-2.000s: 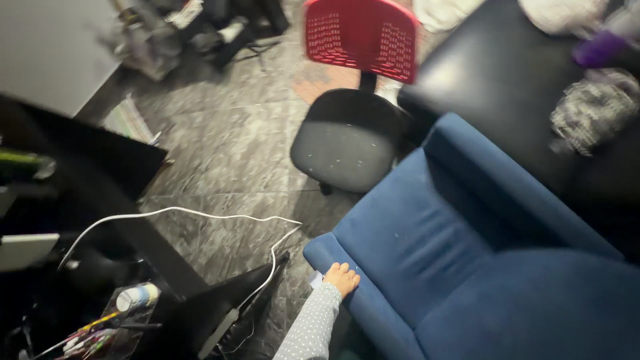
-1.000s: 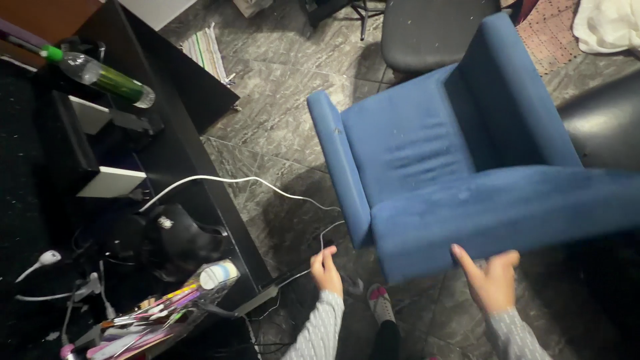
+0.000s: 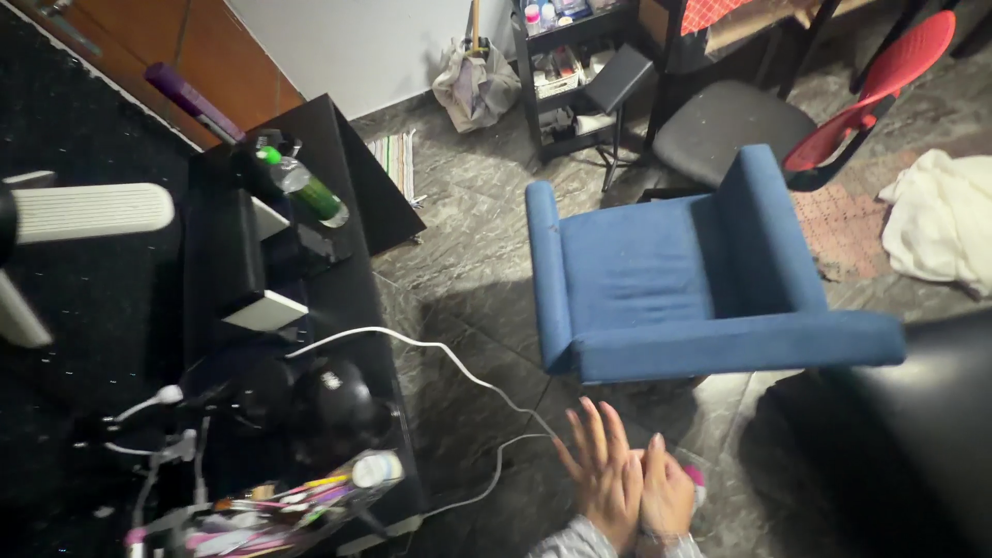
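My left hand (image 3: pixel 604 480) is held above the tiled floor with its fingers spread and nothing in them. Against its side rests my right hand (image 3: pixel 665 492), partly curled; whether anything lies between the two palms is hidden. Just beyond both hands stands a blue upholstered armchair (image 3: pixel 635 248), which neither hand touches. A white cable (image 3: pixel 457 360) runs from the black desk across to the fingertips of my left hand and loops back; contact with the fingers cannot be told.
On the black desk (image 3: pixel 360 271) at left are a green-capped bottle (image 3: pixel 310 186), a black helmet-like object (image 3: pixel 333 399) and a holder of pens and brushes (image 3: pixel 271 519). Behind the armchair stand a red-backed chair (image 3: pixel 736 128) and a black shelf cart (image 3: pixel 535 101). Black upholstered furniture (image 3: pixel 914 434) fills the lower right.
My right hand has left the armchair's back and come against my left hand. My left hand's fingers have spread; a second ago they were closed near the cable. The view now takes in more of the room.
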